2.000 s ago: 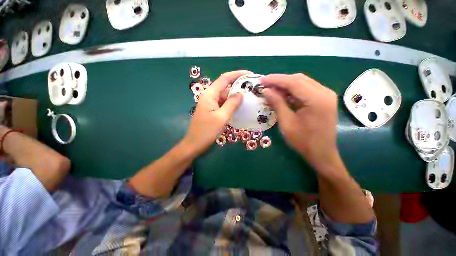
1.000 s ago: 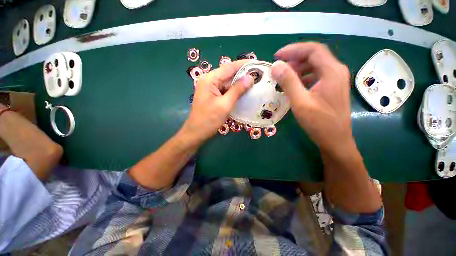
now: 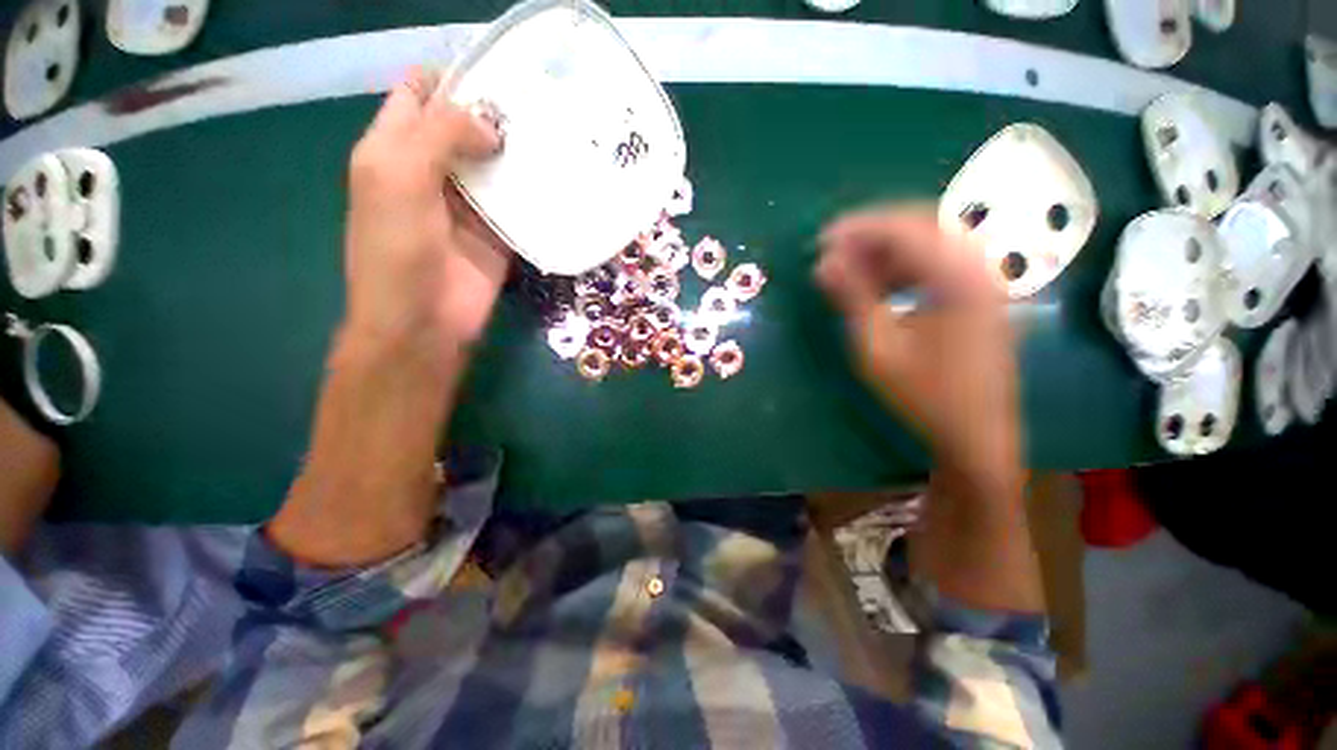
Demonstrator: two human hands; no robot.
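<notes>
My left hand [image 3: 425,205] grips a white plastic housing [image 3: 572,139] by its left edge and holds it tilted above the table, over the pale strip. My right hand [image 3: 916,315] is blurred, away from the housing, at the right of the ring pile; whether it holds anything is unclear. A loose pile of copper-pink ring inserts [image 3: 638,315] lies on the green table between the hands. Another white housing [image 3: 1022,205] with round holes lies just beyond my right hand.
Overlapping white housings [image 3: 1173,286] lie at the right. Paired housings [image 3: 88,220] and a pale open ring [image 3: 62,374] lie at the left, near a neighbour's arm [image 3: 22,476]. More housings stand beyond the pale strip [image 3: 777,52]. A carton [image 3: 1056,564] is below the table edge.
My left hand has moved left and up with the housing, uncovering the ring pile. My right hand has come off the housing and moved away. The view has shifted to the right.
</notes>
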